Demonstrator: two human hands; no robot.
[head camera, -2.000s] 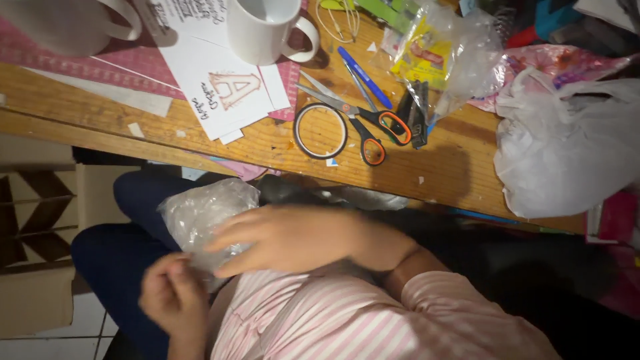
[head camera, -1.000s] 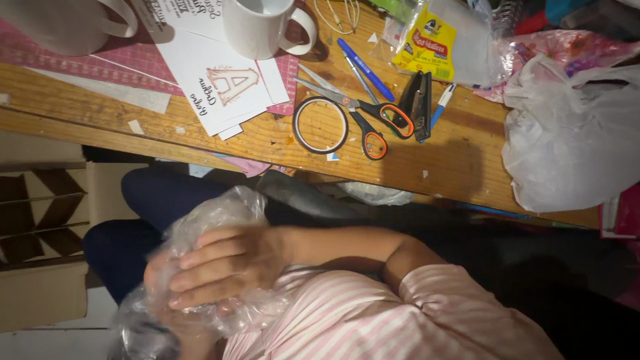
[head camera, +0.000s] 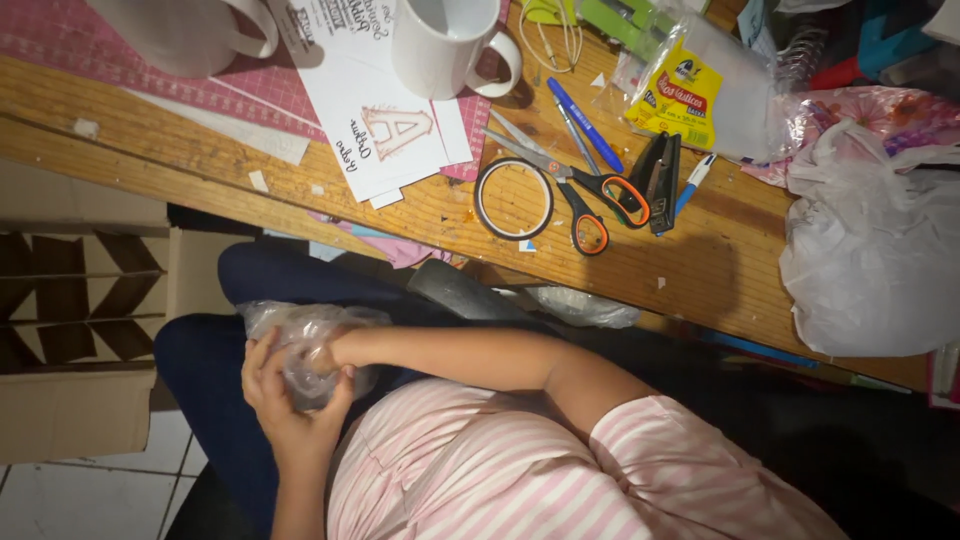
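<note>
On my lap lies a crumpled bundle of clear plastic wrap (head camera: 311, 375). My left hand (head camera: 289, 390) grips its left and lower side, with the fingers spread around it and the thumb at the lower right. My right hand (head camera: 334, 352) reaches into the bundle from the right, and its fingers are mostly hidden by the plastic. What is inside the plastic cannot be made out. On the wooden table above are a white mug (head camera: 431, 56), scissors with black and orange handles (head camera: 589, 202), a roll of tape (head camera: 480, 199) and a printed paper sheet (head camera: 375, 142).
A second white mug (head camera: 176, 37) stands on a pink cutting mat (head camera: 262, 105). A black stapler (head camera: 664, 184), a blue pen (head camera: 589, 124), a pack of plastic bags (head camera: 682, 97) and a white plastic bag (head camera: 870, 262) lie farther right. A divided cardboard box (head camera: 75, 412) stands at left, below the table.
My right hand was over the outside of the plastic one second ago; now it reaches into it. The bundle looks more compact, and my left hand shows plainly around it.
</note>
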